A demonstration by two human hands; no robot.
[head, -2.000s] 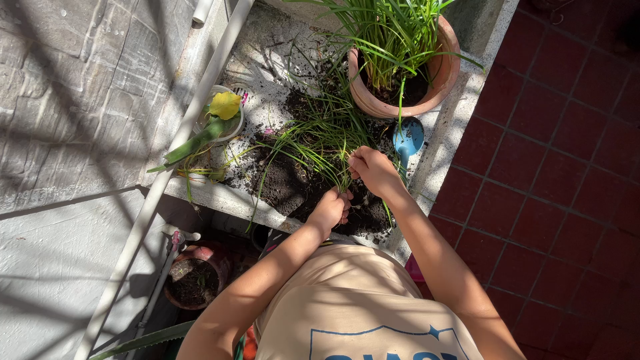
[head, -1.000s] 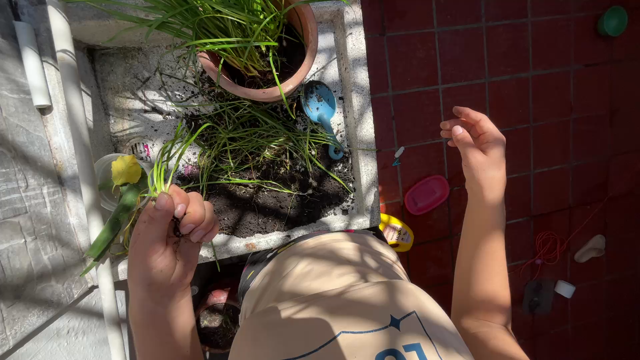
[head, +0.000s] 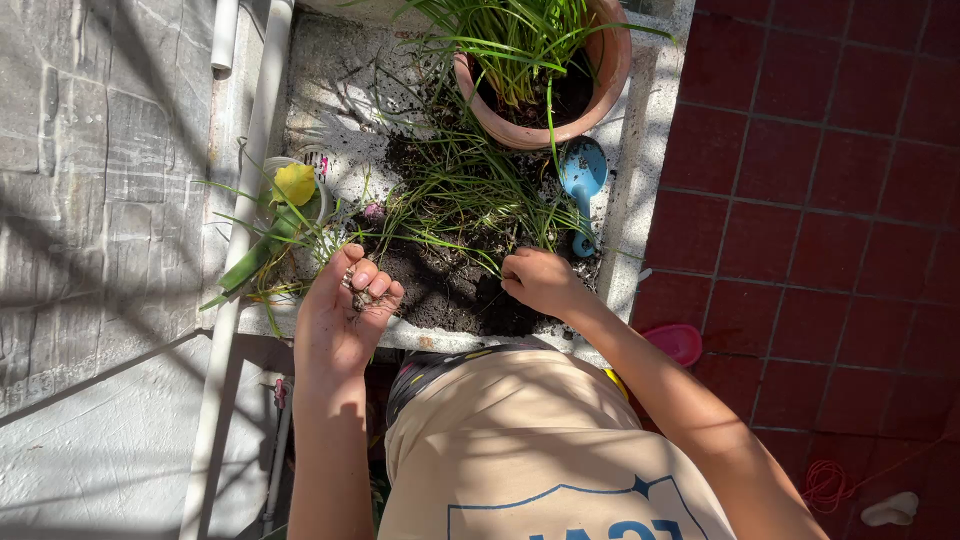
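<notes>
My left hand [head: 356, 292], palm up at the near left of the basin, is closed on a small bunch of green plants, their soil-covered roots [head: 361, 296] showing between the fingers. My right hand [head: 541, 281] has its fingers curled down at the near edge of a heap of loose grassy plants [head: 480, 187]; its fingertips are hidden, so its grip is unclear. Dark soil [head: 442, 296] lies between the hands. Behind the heap stands a terracotta pot [head: 517, 135] of long green leaves [head: 525, 45]. A blue plastic scoop [head: 583, 180] lies right of the heap.
The concrete basin's rim [head: 637, 172] borders the work. At left are a white container [head: 324, 199] with a yellow leaf [head: 295, 184], a thick green leaf [head: 259, 259] and a white pipe [head: 244, 202]. A pink dish [head: 679, 343] and red string [head: 825, 480] lie on red tiles.
My right hand has moved from out over the red tiles to the plant heap. My left hand still holds its bunch, now with the palm turned up. The view has shifted.
</notes>
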